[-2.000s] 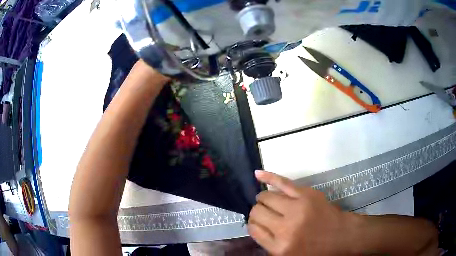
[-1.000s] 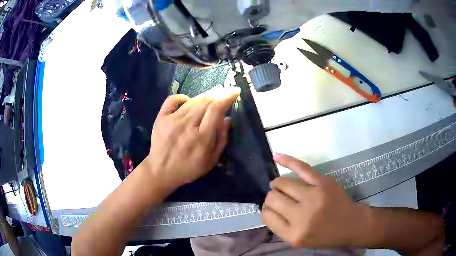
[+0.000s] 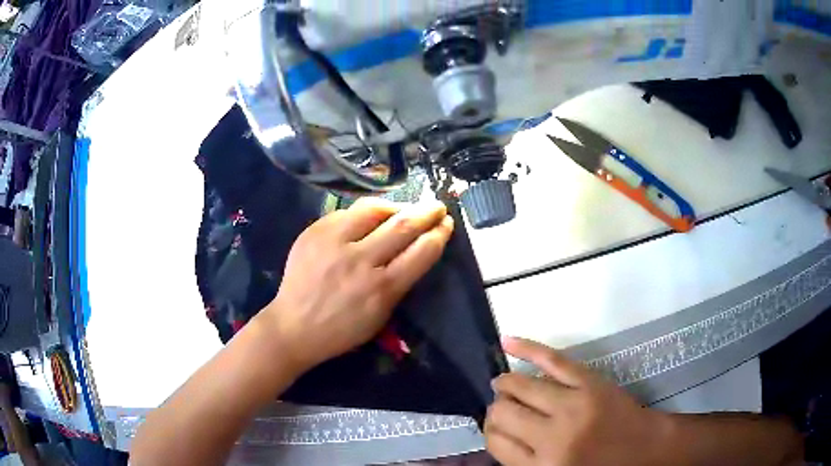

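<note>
A dark floral fabric panel (image 3: 241, 246) lies on the machine bed and table, with its right edge running from under the machine head down to the front edge. My left hand (image 3: 360, 278) lies on it with the fingers together, fingertips just below the presser foot area (image 3: 440, 187), pressing the cloth. My right hand (image 3: 556, 405) pinches the cloth's lower corner at the front table edge, index finger extended along its edge. The needle is hard to make out. The grey tension knob (image 3: 487, 202) is right of the left fingertips.
The white machine head (image 3: 583, 55) spans the top. Open snips (image 3: 629, 177) lie at right, with black scraps (image 3: 720, 102) behind them. Another metal tip (image 3: 797, 185) shows at the far right. A measuring tape (image 3: 364, 428) runs along the front edge. Purple cloth (image 3: 46, 100) is at far left.
My left hand first came back from beyond the needle area onto the cloth, then stayed near the presser foot. My right hand still holds the lower corner. The whole view has shifted.
</note>
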